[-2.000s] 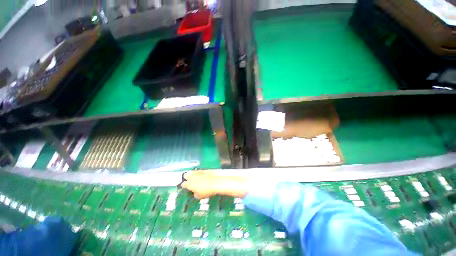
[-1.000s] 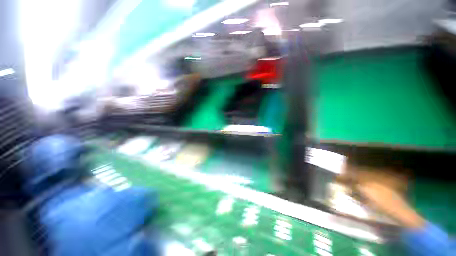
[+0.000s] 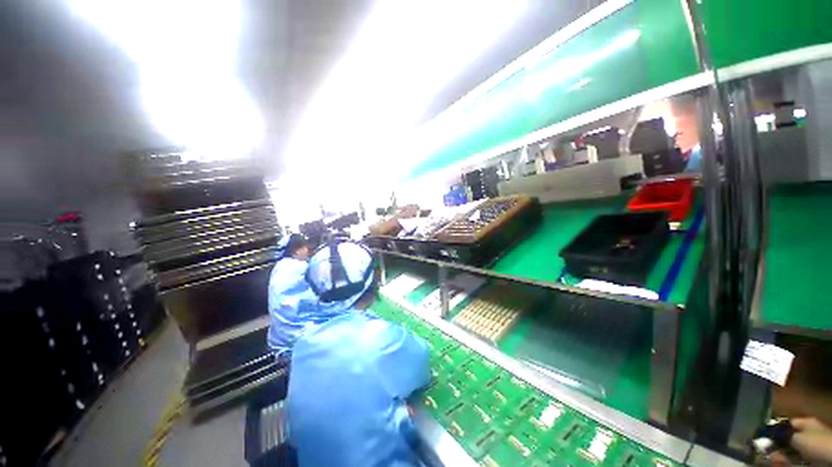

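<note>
Green circuit boards (image 3: 493,401) with small white and pale parts lie on the line at bottom centre. My right hand (image 3: 807,441) is at the lower right corner, cut off by the edge and blurred. It is in front of a brown carton (image 3: 810,381) on the lower shelf, whose contents I cannot make out. A small dark and white thing (image 3: 774,438) is at its fingertips; whether it is held I cannot tell. My left hand is not in view.
Two people in blue smocks and caps, one near (image 3: 351,383) and one farther (image 3: 287,296), are along the line. The upper shelf bears a black bin (image 3: 616,246), a red bin (image 3: 661,198) and brown trays (image 3: 493,219). A metal post (image 3: 734,264) stands at right.
The view has swung left and up, bringing the people and stacked racks into sight. My right hand has gone from over the boards to the brown carton, now at the picture's corner.
</note>
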